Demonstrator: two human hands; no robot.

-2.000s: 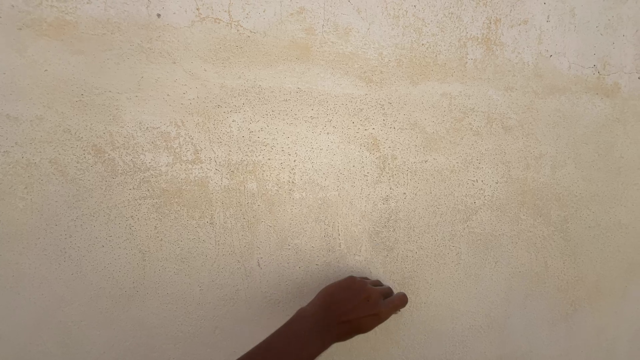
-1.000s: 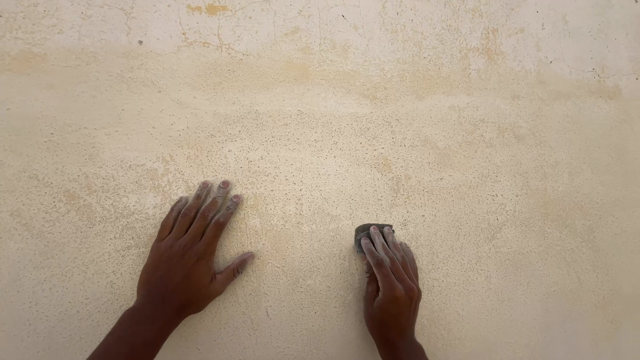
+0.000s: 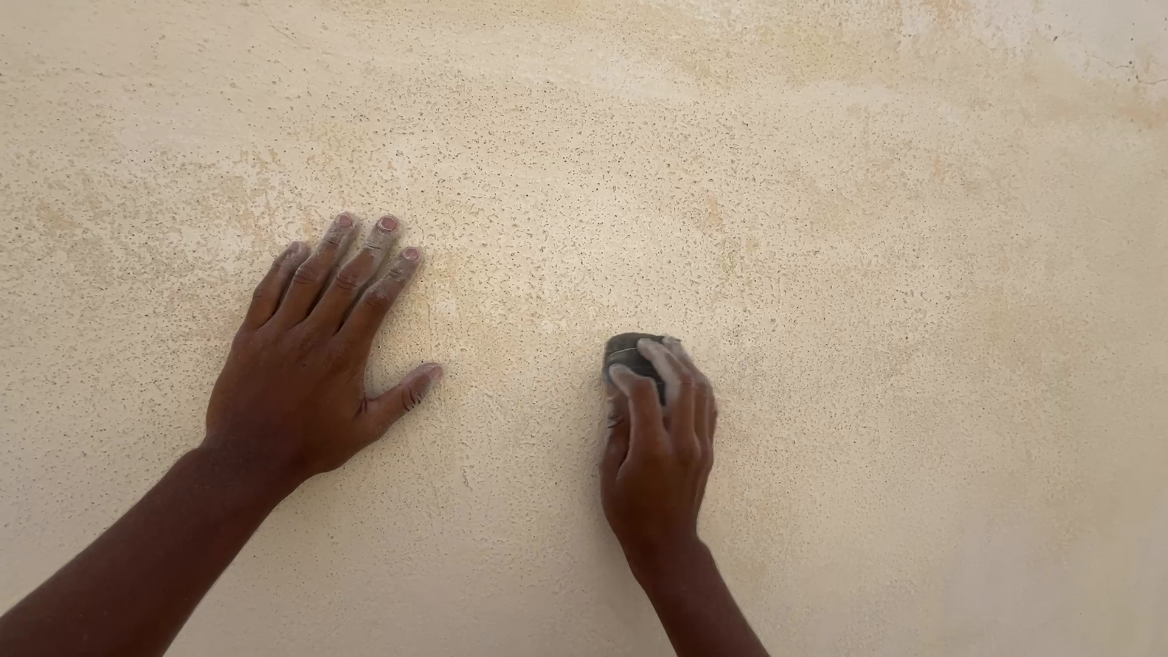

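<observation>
My left hand (image 3: 306, 356) lies flat on a rough, cream-coloured wall (image 3: 867, 365), its fingers spread and pale dust on the fingertips. To the right of it, my right hand (image 3: 662, 438) grips a small dark pad or block (image 3: 630, 351) against the wall. Dusty fingers wrap over the pad, covering much of it, so its exact kind cannot be told. Small dark pits and worn yellowish patches mark the wall around both hands.
The wall fills the whole view. At the upper right, its coating is paler and patchy, with a thin crack (image 3: 1131, 68) near the edge.
Two seconds ago only one hand showed, low in view; both have been on the wall since one second ago. The view has shifted somewhat.
</observation>
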